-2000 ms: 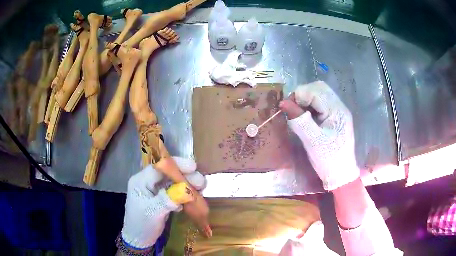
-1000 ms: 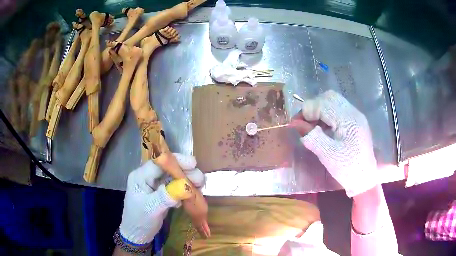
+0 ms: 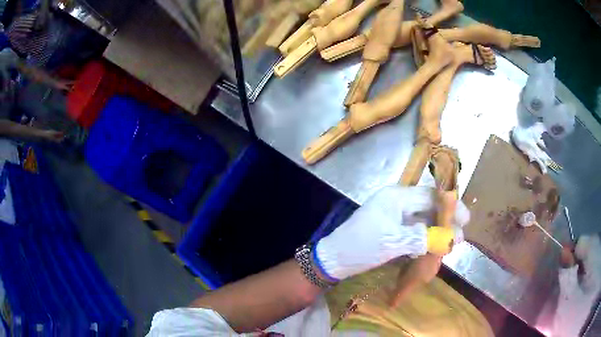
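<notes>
My left hand [image 3: 382,230], in a white knit glove with a yellow finger wrap [image 3: 439,240], grips a small tan part [image 3: 446,172] with a hollow, dark-lined upper end, held over my lap at the bench edge. My right hand [image 3: 580,280], gloved and cut off by the right edge, holds a thin pale stick [image 3: 548,235]. The stick's tip is at a tiny white round cap [image 3: 527,219] on the stained brown board [image 3: 491,191]. A second white-tipped stick [image 3: 569,222] points up from the same hand.
Long tan leg-shaped parts [image 3: 402,99] are piled on the metal bench [image 3: 277,131]. White bottles [image 3: 540,89] and a crumpled tissue [image 3: 530,141] stand at right. On the floor are a blue crate [image 3: 217,230], blue stool [image 3: 142,155] and red stool [image 3: 99,92]. Another person's arm [image 3: 39,133] shows far left.
The view has swung left and tilted, bringing in the stools and crate. My left hand still holds the tan part. The stick tip remains at the cap.
</notes>
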